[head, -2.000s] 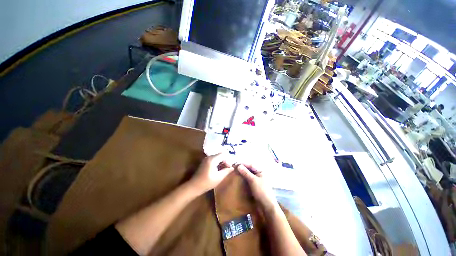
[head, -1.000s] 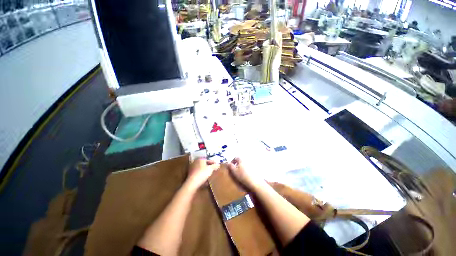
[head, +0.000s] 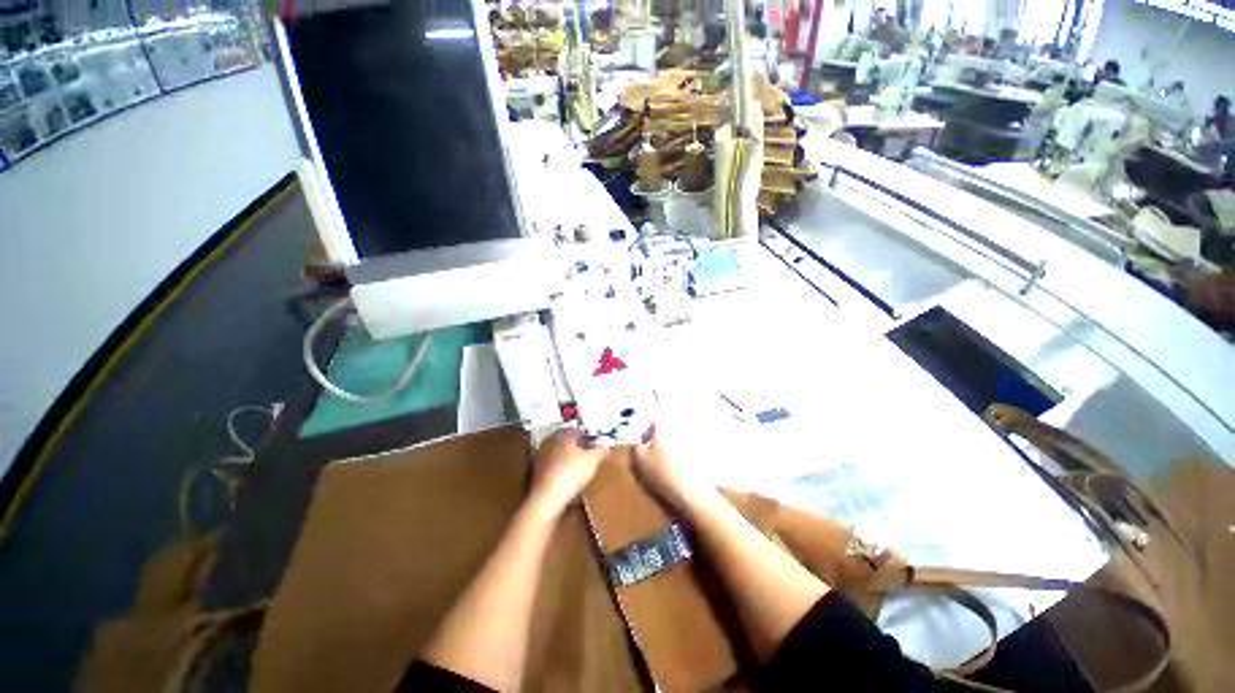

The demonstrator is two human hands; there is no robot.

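Note:
A large brown bag panel (head: 406, 542) lies over the table's near edge. A dark label with pale print (head: 652, 554) sits on its middle strip. My left hand (head: 566, 467) and my right hand (head: 660, 467) pinch the panel's far edge between them, just below the white sewing machine head (head: 605, 386) with its red three-diamond logo. The fingertips are small and partly hidden against the head, and the needle cannot be made out. A brown handle loop (head: 968, 579) trails to the right of my right forearm.
A large black monitor (head: 406, 129) stands at left, behind the head. A green mat (head: 386, 386) and pale hose lie below it. A slim tool and small dark rectangular item (head: 772, 416) lie on the white table. Brown pieces (head: 677, 108) are piled behind; more handles hang at right.
The view has swung from its tilted angle two seconds ago, then shifted slightly. Both hands stay together on the panel edge at the machine head.

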